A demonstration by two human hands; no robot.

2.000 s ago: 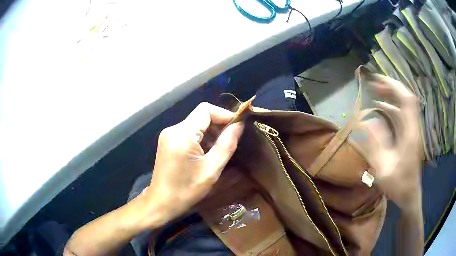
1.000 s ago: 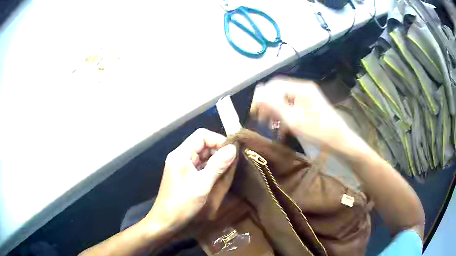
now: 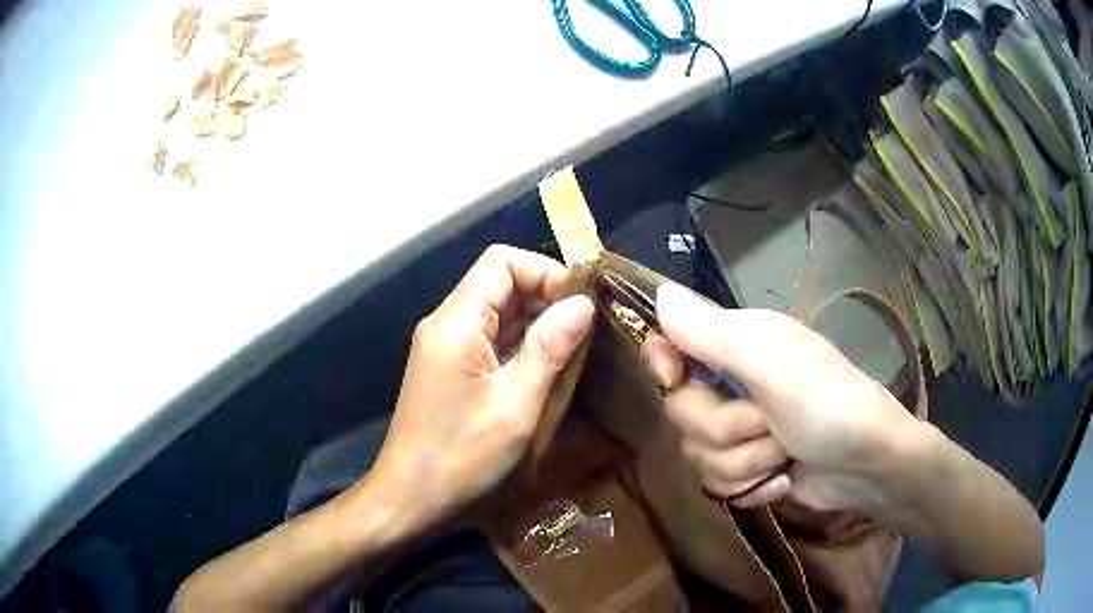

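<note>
A brown bag [image 3: 623, 443] lies on the dark-clothed lap, its gold-toothed zipper running down from the top corner. A pale yellow ribbed zipper tape end [image 3: 568, 216] sticks up from that corner. My left hand [image 3: 479, 383] pinches the corner between thumb and fingers. My right hand [image 3: 779, 407] holds a slim metal tool [image 3: 626, 289], perhaps snips or tweezers, its tip at the corner by the base of the tape. The tool is mostly hidden in the hand. A metal fitting in clear film [image 3: 563, 530] shows on the bag.
The white table edge [image 3: 360, 258] curves across the left and top. Teal-handled scissors [image 3: 623, 36] lie near it. Tape offcuts [image 3: 228, 84] lie at the upper left. Grey-olive strips with yellow edges [image 3: 983, 216] are bundled at the right, beside a grey panel [image 3: 767, 240].
My right hand has come down to the bag corner, and the slim tool now shows in it. The tape end stands up at the corner. My left hand still pinches the corner.
</note>
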